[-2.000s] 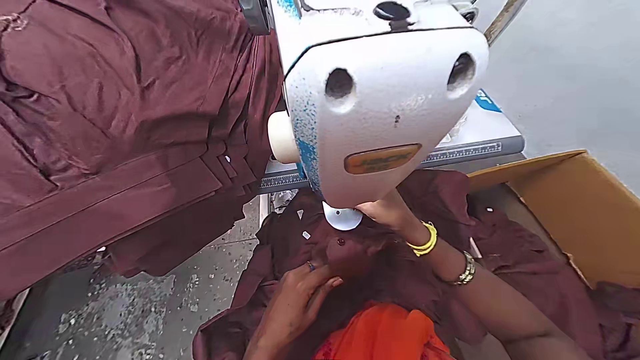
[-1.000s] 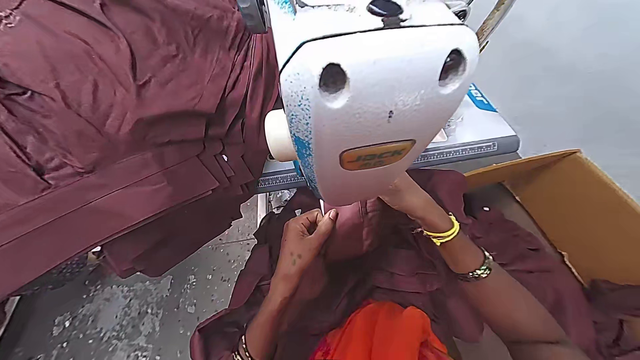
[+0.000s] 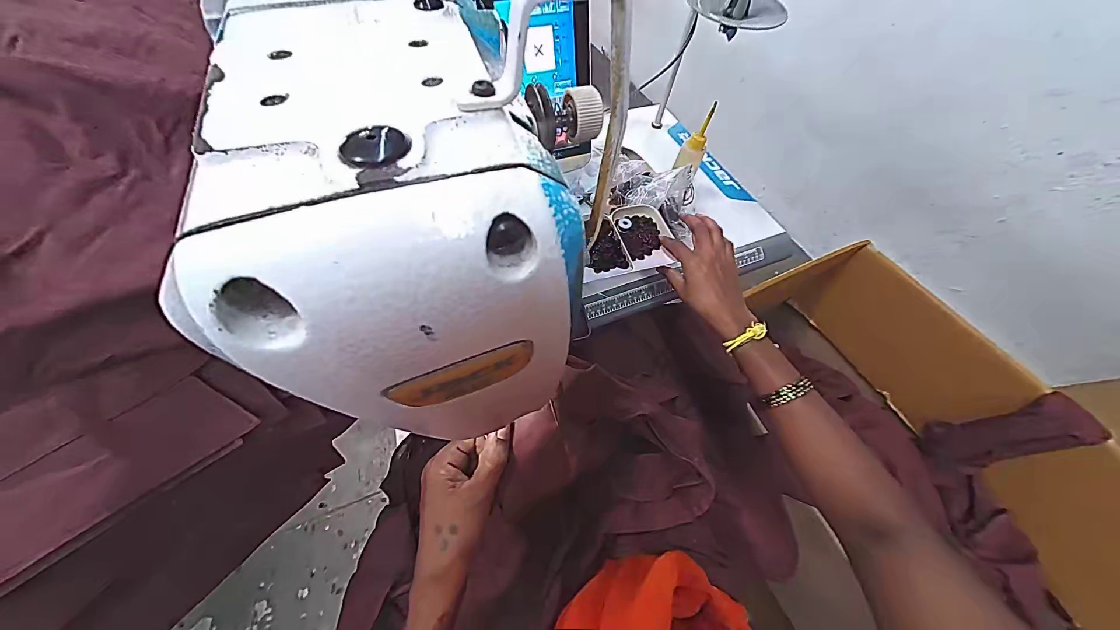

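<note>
The white head of an industrial sewing machine [image 3: 367, 297] fills the upper middle of the view. Just under its lower edge, my left hand [image 3: 464, 490] pinches the edge of a maroon fabric piece [image 3: 542, 446]; the fingertips are partly hidden by the machine. My right hand [image 3: 709, 267] reaches to a small white tray [image 3: 643, 210] of dark buttons [image 3: 641, 236] on the machine table. Its fingers are spread at the tray's right side, and whether a button is between them cannot be told. More maroon cloth lies below both hands.
Stacked maroon cloth [image 3: 96, 219] stands at the left. A cardboard box [image 3: 927, 332] with maroon pieces over its edge is at the right. Behind the tray are a plastic bag [image 3: 661, 192], a yellow-tipped bottle [image 3: 691, 150], a metal rod [image 3: 612, 114] and a lit screen [image 3: 560, 52].
My right hand has moved from the cloth beneath the machine head to the button tray. My left hand stays at the cloth by the machine head. The view has shifted considerably.
</note>
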